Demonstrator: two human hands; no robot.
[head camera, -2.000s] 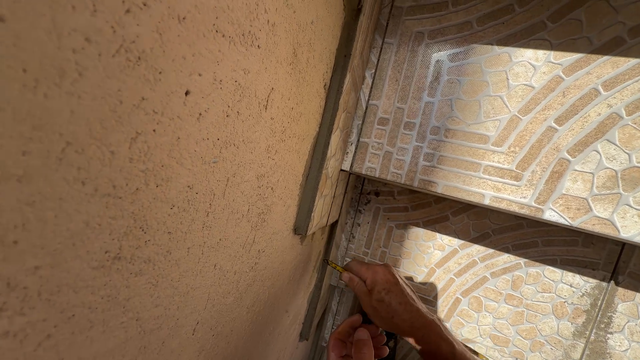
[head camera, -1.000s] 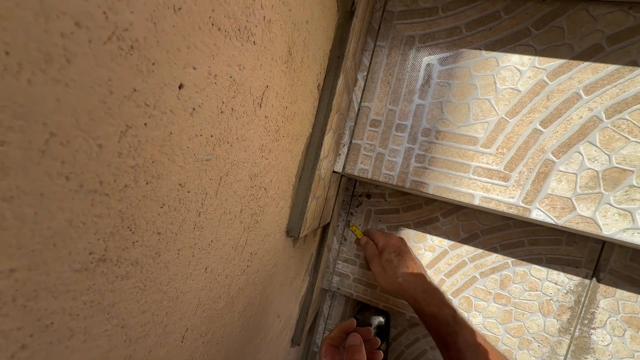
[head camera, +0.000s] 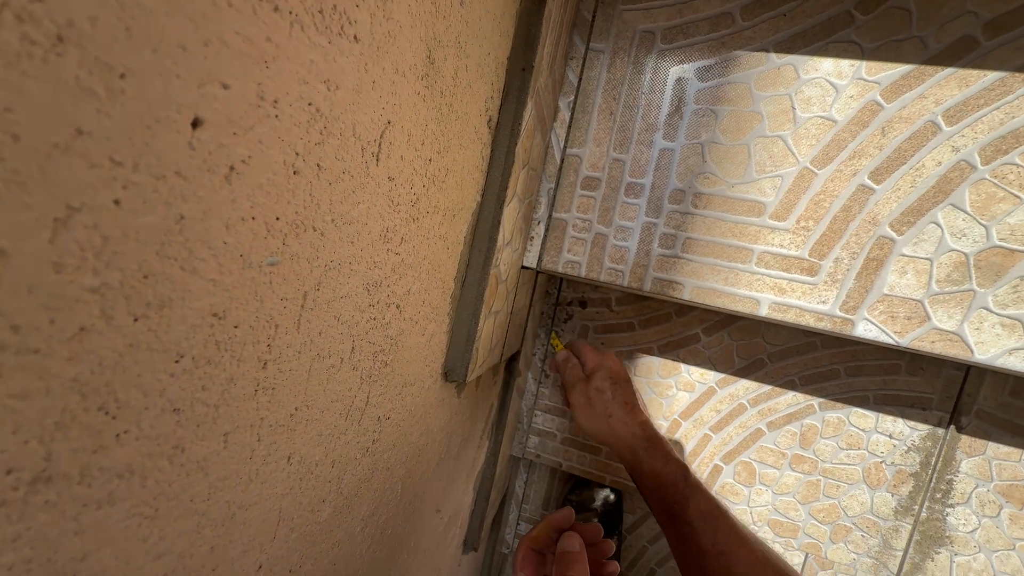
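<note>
My right hand (head camera: 604, 392) pinches the yellow end of what looks like a measuring tape (head camera: 556, 342) between thumb and fingers. It rests low over the patterned tile of the lower step (head camera: 768, 440), near the joint by the wall. Down at the bottom edge is my left hand (head camera: 564, 548), palm side partly up with curled fingers; whether it holds anything is hidden. Just beyond it shows a dark, shiny object (head camera: 596, 504), probably a shoe tip. The rest of the tape cannot be made out.
A rough plastered wall (head camera: 240, 280) fills the left side. Tiled skirting (head camera: 500, 296) with a grey mortar edge (head camera: 480, 272) runs along it in steps. The upper tiled step (head camera: 760, 176) overhangs the lower one at right. Grey residue (head camera: 920, 496) lies around a tile joint.
My right hand has moved from beside my left hand up and away from it, over the lower step, with the yellow tape end in its fingers. The dark object by my left hand shows more fully.
</note>
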